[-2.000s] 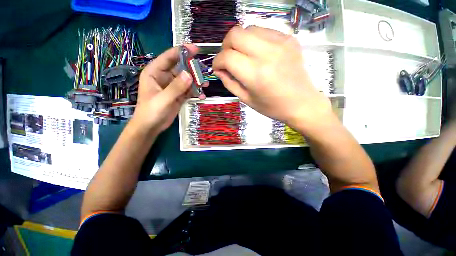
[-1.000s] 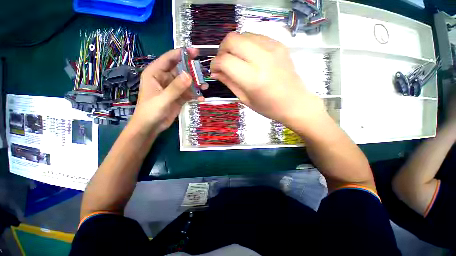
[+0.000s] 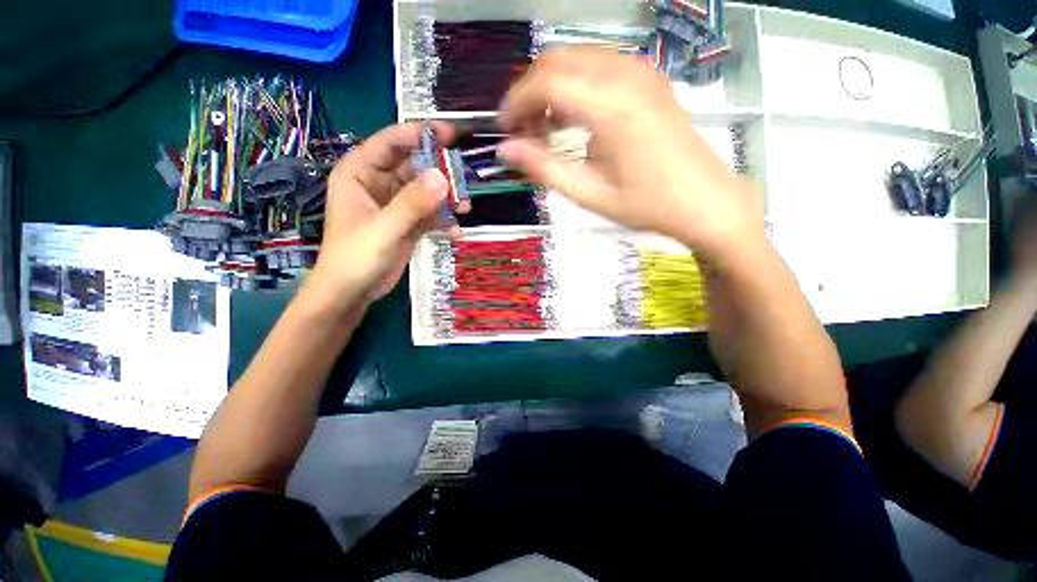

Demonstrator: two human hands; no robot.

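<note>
My left hand [image 3: 381, 210] is closed on a grey connector housing [image 3: 447, 173] with an orange-red band, held upright above the tray's left edge. Thin light-coloured wires [image 3: 487, 159] show at the housing's right side. My right hand [image 3: 620, 148] is just right of it, blurred, thumb and fingers apart; I see nothing held in it. Under the hands are black wires [image 3: 500, 207], with red wires [image 3: 498, 282] in the near left compartment and yellow wires [image 3: 673, 289] to their right. Dark red wires [image 3: 483, 63] lie in the far left compartment.
The divided white tray [image 3: 870, 271] holds part-wired connectors [image 3: 688, 40] and dark connectors [image 3: 921, 188]. Left are a connector pile [image 3: 256, 188], an instruction sheet [image 3: 119, 330] and a blue bin [image 3: 267, 25]. Another person's arm [image 3: 961, 387] is at the right.
My right hand has opened and lifted slightly away from the housing, uncovering wires at its side and more yellow wires. My left hand still holds the housing. The view has shifted slightly.
</note>
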